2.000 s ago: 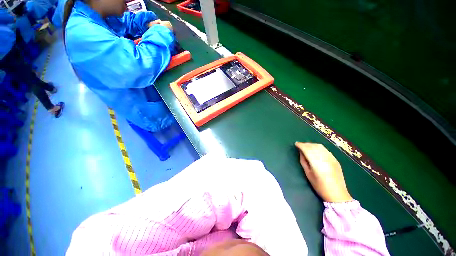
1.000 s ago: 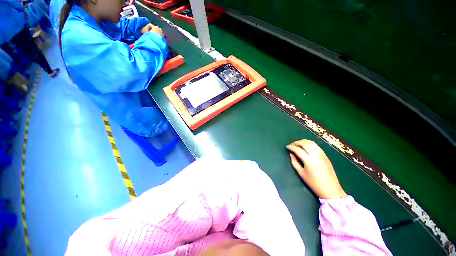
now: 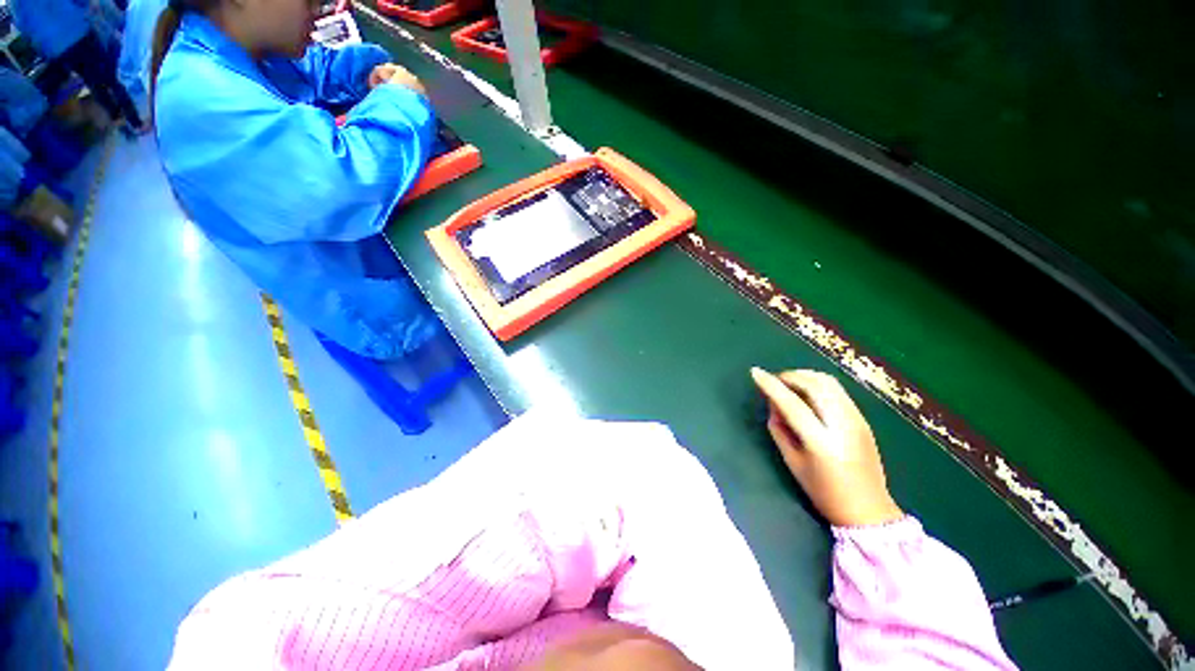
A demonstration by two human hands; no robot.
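Note:
My right hand (image 3: 832, 446) rests on the dark-green bench (image 3: 655, 374), fingers loosely bent, with nothing seen in it. An orange-red fixture (image 3: 583, 286) lies on the bench ahead, away from my hand. It holds an opened tablet (image 3: 537, 240) with a silvery rectangle and a dark board area at its far right end. My left hand is not in view; only pink striped sleeve and bright cloth show at the bottom. A rounded brownish patch at the bottom edge is cut off, and I cannot tell what it is.
A person in a blue smock (image 3: 288, 157) sits at the left, near another orange fixture (image 3: 446, 171). A white post (image 3: 524, 66) stands at the bench edge. More red fixtures (image 3: 564, 50) lie beyond. A thin dark stick (image 3: 1042, 594) lies at the right by the peeling edge strip (image 3: 904, 383).
My view has shifted slightly, so the fixture appears a little further left than two seconds ago. My right hand's fingers have changed pose slightly on the bench.

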